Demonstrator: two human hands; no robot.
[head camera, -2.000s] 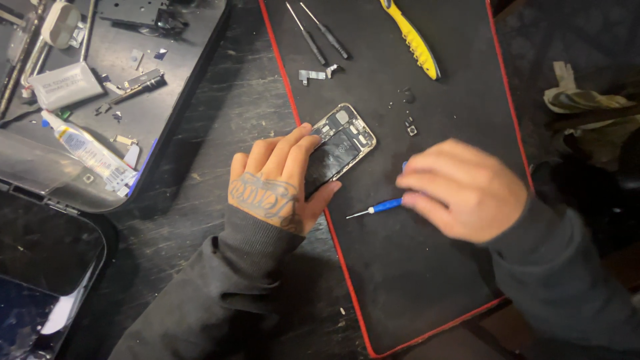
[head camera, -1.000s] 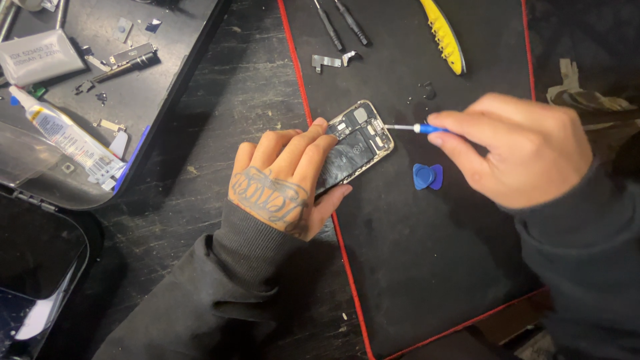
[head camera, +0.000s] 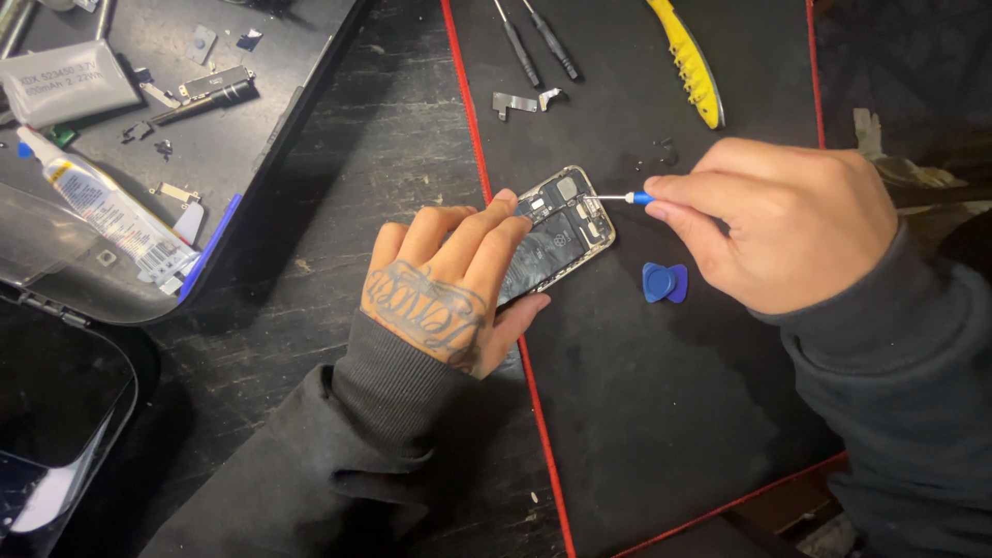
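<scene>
An opened smartphone (head camera: 554, 232), with its battery and inner parts bare, lies tilted across the red edge of the black mat. My left hand (head camera: 446, 287) grips its lower part, fingers over one long side and thumb at the other; that end is hidden. In my right hand (head camera: 783, 225) is a small screwdriver (head camera: 639, 198) with a blue collar, pinched between thumb and fingers. Its thin tip reaches over the phone's top end, at the metal parts there; whether it touches a screw is too small to tell. Blue plastic opening picks (head camera: 660, 282) lie below the right hand.
Two black-handled screwdrivers (head camera: 536, 46), small metal brackets (head camera: 515, 102) and a yellow-handled tool (head camera: 694, 70) lie on the mat (head camera: 659, 434) beyond the phone. Tiny dark parts sit near the right hand. At left, an open case (head camera: 232, 147) holds a battery pack (head camera: 70, 84), a glue tube (head camera: 116, 213) and scraps.
My right hand has brought the screwdriver from beside the phone up to its top end, and the tip now reaches farther over it. The blue picks have come into sight. My left hand keeps its hold.
</scene>
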